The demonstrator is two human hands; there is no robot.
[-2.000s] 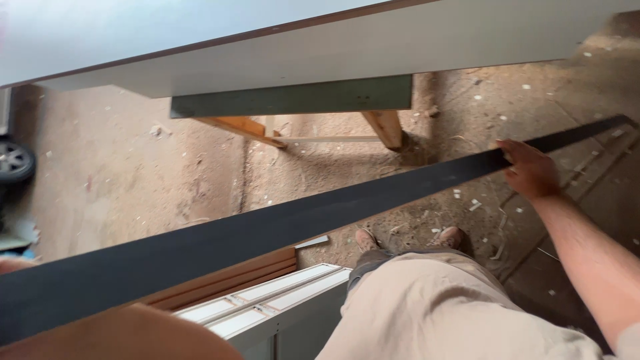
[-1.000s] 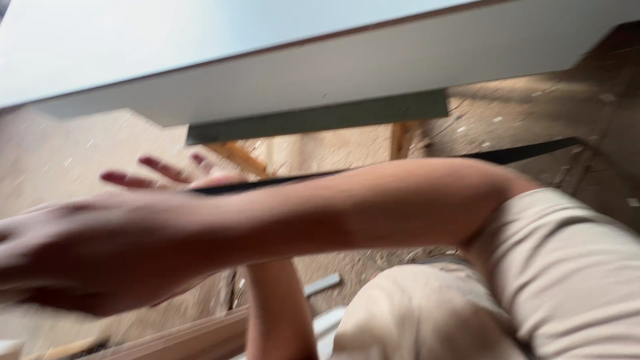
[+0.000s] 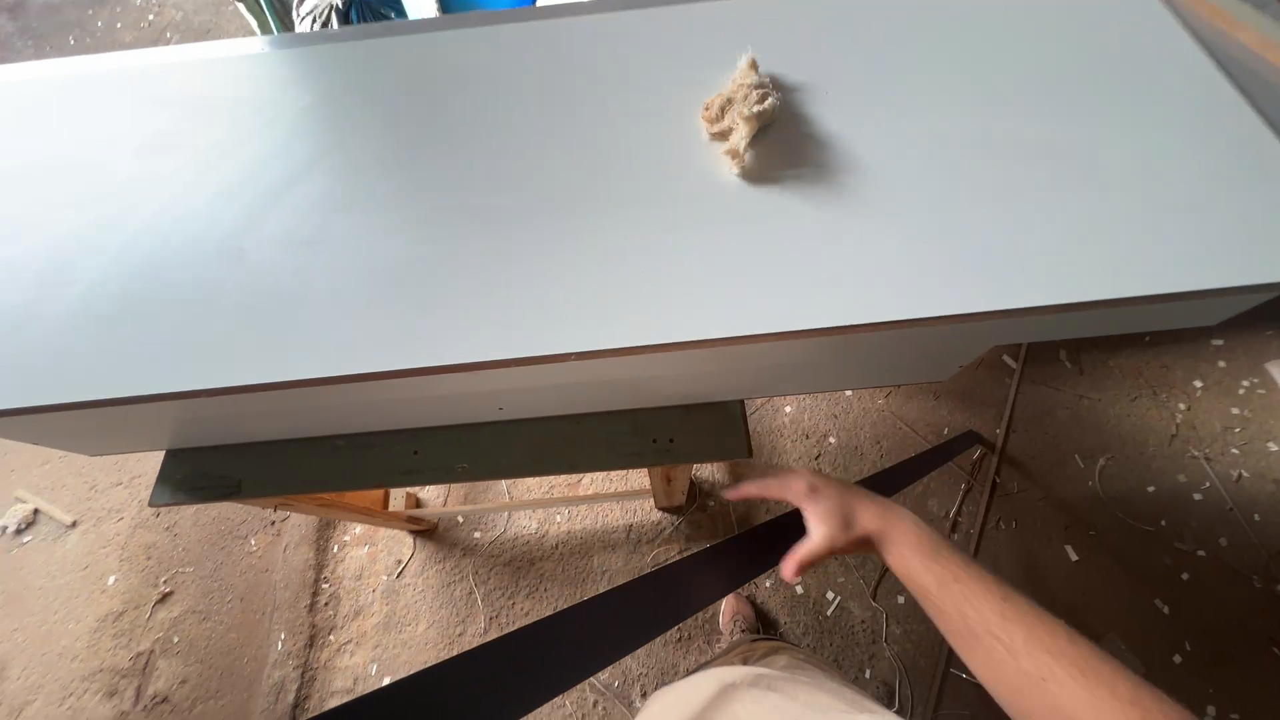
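Note:
A long dark flat strip [image 3: 620,620] slants from the bottom left up to the right, its far end low near the floor. Over its upper part is my right hand [image 3: 825,515], fingers spread and thumb apart, not closed around it; whether the palm touches it I cannot tell. My left hand is out of the picture. Beyond the strip lies a large white panel [image 3: 450,220] with a brown front edge, and a wad of cream-coloured fibre [image 3: 740,115] rests on top of it.
Under the panel stands a wooden trestle [image 3: 670,485] with a dark green board [image 3: 460,455] across it. Scraps and strings litter the dirty floor [image 3: 1130,560]. My shoe [image 3: 738,615] is just below the strip. Bags [image 3: 350,12] show behind the panel.
Two seconds ago my right hand gripped the strip; now its fingers are spread. The arm that crossed the view one second ago is gone from there. The view has shifted up onto the panel.

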